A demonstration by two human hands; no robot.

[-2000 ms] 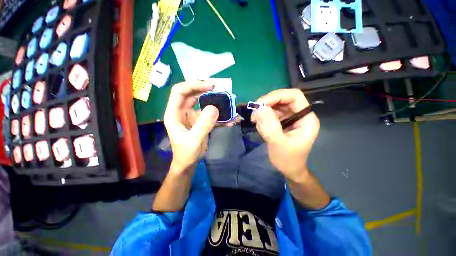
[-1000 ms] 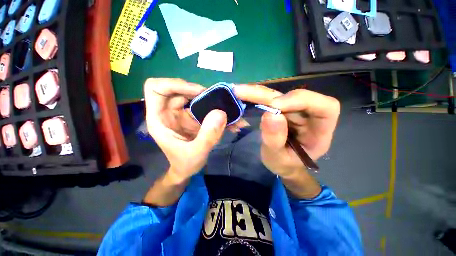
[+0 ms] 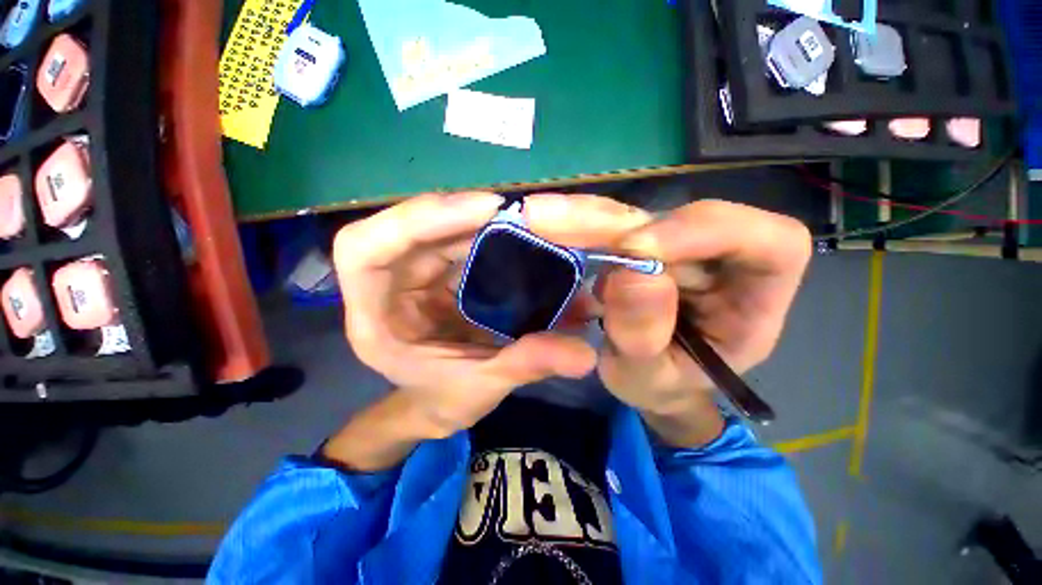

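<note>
My left hand (image 3: 417, 303) holds a smartwatch housing (image 3: 518, 282) with a black glass face and a light-blue rim, face up, above my lap. My right hand (image 3: 708, 297) touches the housing's right side. Between its thumb and index finger is a small pale-blue strip-like part (image 3: 625, 263), its left end at the housing's edge; whether they are joined cannot be told. A dark slim tool (image 3: 722, 377) lies in the right palm, its end sticking out to the lower right.
On the green bench (image 3: 617, 126) lie a white label card (image 3: 489, 119), a pale-blue sheet (image 3: 446, 48), a yellow sticker sheet (image 3: 254, 71) and a white-and-blue watch part (image 3: 309, 65). A foam tray (image 3: 128, 206) with pink watches stands left, another (image 3: 840, 111) with grey parts right.
Both hands have come together around the housing. The small part has moved left from apart to the housing's edge. The housing has turned and the view has shifted closer.
</note>
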